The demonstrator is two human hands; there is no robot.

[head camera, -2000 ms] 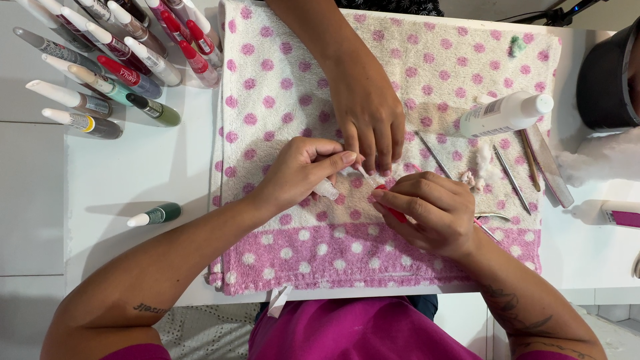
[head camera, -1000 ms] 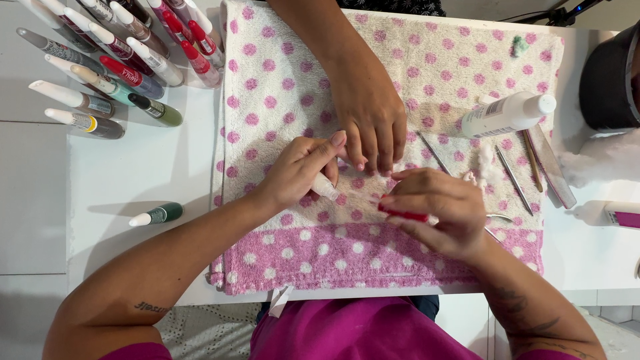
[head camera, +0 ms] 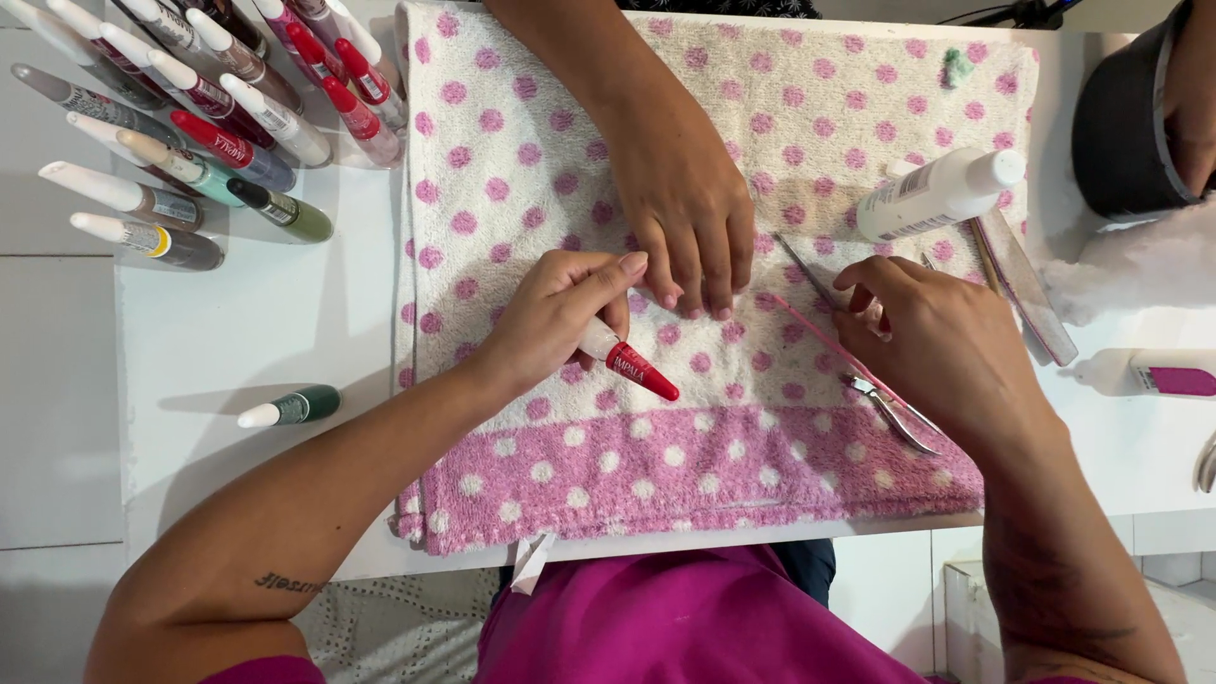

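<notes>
My left hand (head camera: 560,318) holds a nail polish bottle (head camera: 598,339) whose red Impala cap (head camera: 643,371) points down to the right. Its thumb and forefinger are beside the fingertips of another person's hand (head camera: 689,214), which rests palm down on the polka-dot towel (head camera: 608,475). My right hand (head camera: 912,328) is over the towel's right part, fingers bent, near a thin metal tool (head camera: 803,266). A thin pink stick (head camera: 826,342) runs toward it, and cuticle nippers (head camera: 893,418) lie just below. Whether the right fingers grip one of these tools I cannot tell.
Several polish bottles (head camera: 228,147) crowd the upper left, with a dark green one (head camera: 309,405) apart. At the right are a white plastic bottle (head camera: 936,195), a nail file (head camera: 1026,285), cotton (head camera: 1130,261), a black bowl (head camera: 1121,123) with another hand inside, and a pink-labelled bottle (head camera: 1178,372).
The red cap, held in my right hand a second ago, is now on the bottle in my left hand. My right hand has moved right, toward the metal tools.
</notes>
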